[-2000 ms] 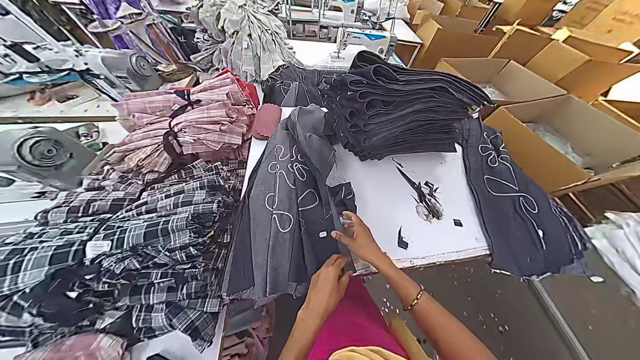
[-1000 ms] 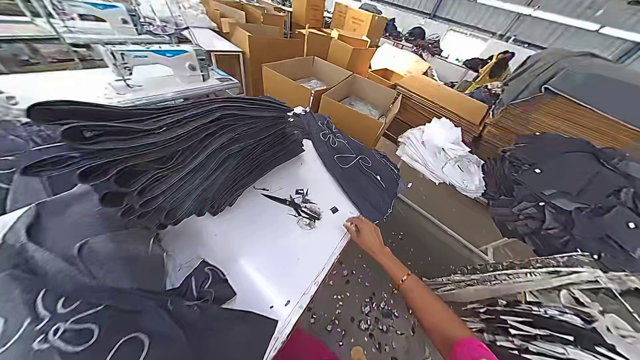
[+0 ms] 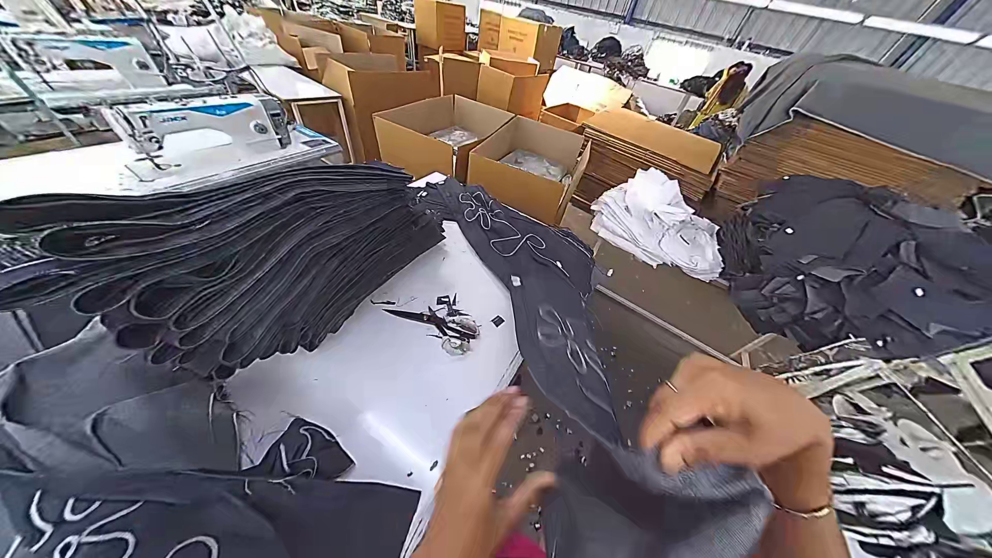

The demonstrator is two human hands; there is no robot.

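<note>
My right hand grips the near end of a dark embroidered fabric panel, which stretches from the table's far right corner over its edge. My left hand, fingers apart, holds nothing beside the table's near edge. Scissors lie on the white table among dark fabric scraps. Left of them rests a thick stack of folded dark denim pieces. More dark fabric with white looped stitching lies at the lower left.
A sewing machine stands at the upper left. Beyond the table are open cardboard boxes, a white fabric heap and a dark garment pile. Small scraps litter the floor. A metal frame is at the right.
The view has swung right since the oldest frame. My right hand, near the table edge a second ago, now grips the embroidered panel and has drawn its end toward me. My left hand has come into view.
</note>
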